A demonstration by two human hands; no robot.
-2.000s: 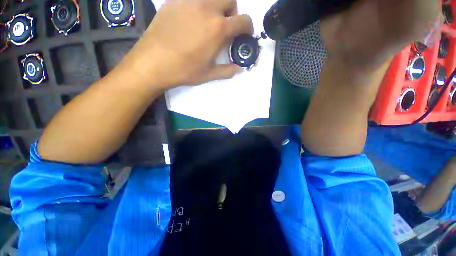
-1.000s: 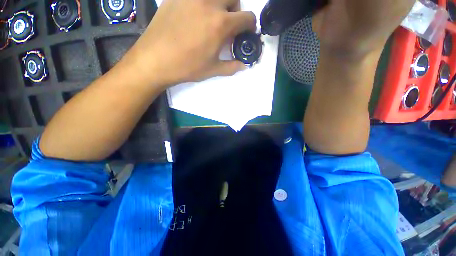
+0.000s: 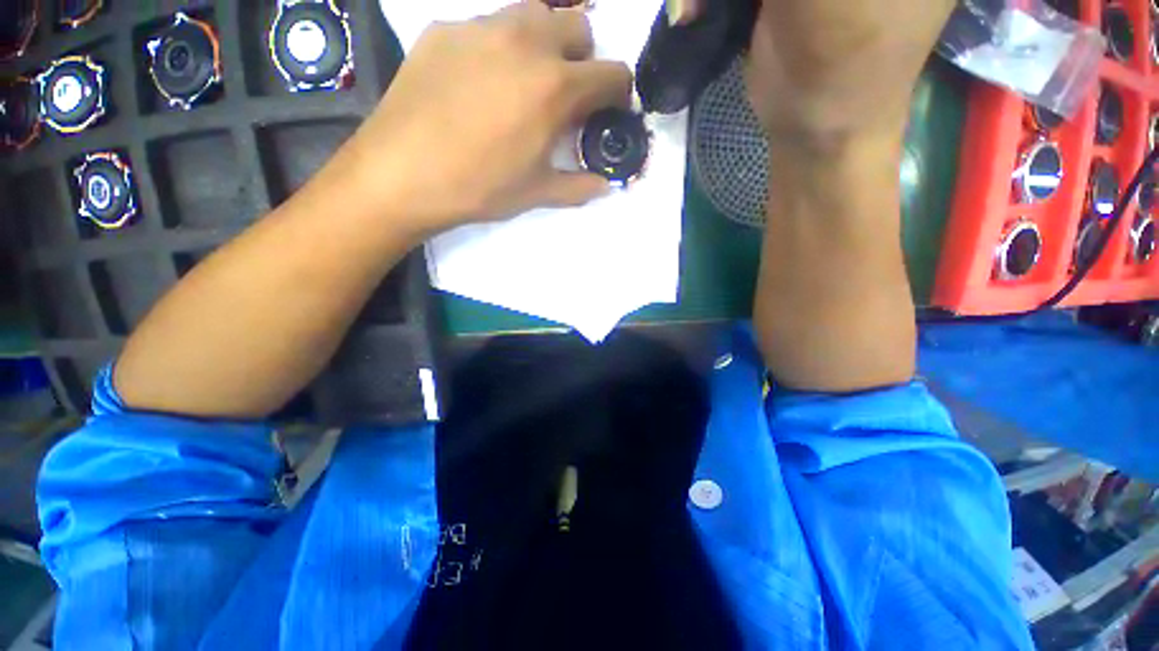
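A round dark watch body (image 3: 614, 144) lies over the white paper sheet (image 3: 559, 261), its face with the central ring turned up. My left hand (image 3: 502, 121) holds it from the left between thumb and fingers. My right hand (image 3: 833, 57) is at the top edge, partly cut off, around the black electric screwdriver (image 3: 693, 54). The screwdriver's narrow end is at the upper right edge of the watch body; its bit tip is too small to make out.
A black foam tray (image 3: 197, 172) with several watch bodies is at left. The perforated disc (image 3: 731, 146) lies right of the paper, partly behind my right arm. A red tray (image 3: 972, 216) with watch bodies, a clear plastic bag (image 3: 1036, 57) and a black cable (image 3: 1096, 261) are at right.
My right hand and the screwdriver have moved left, with the tool's end now closer over the watch body. The other person's arm at right is out of view.
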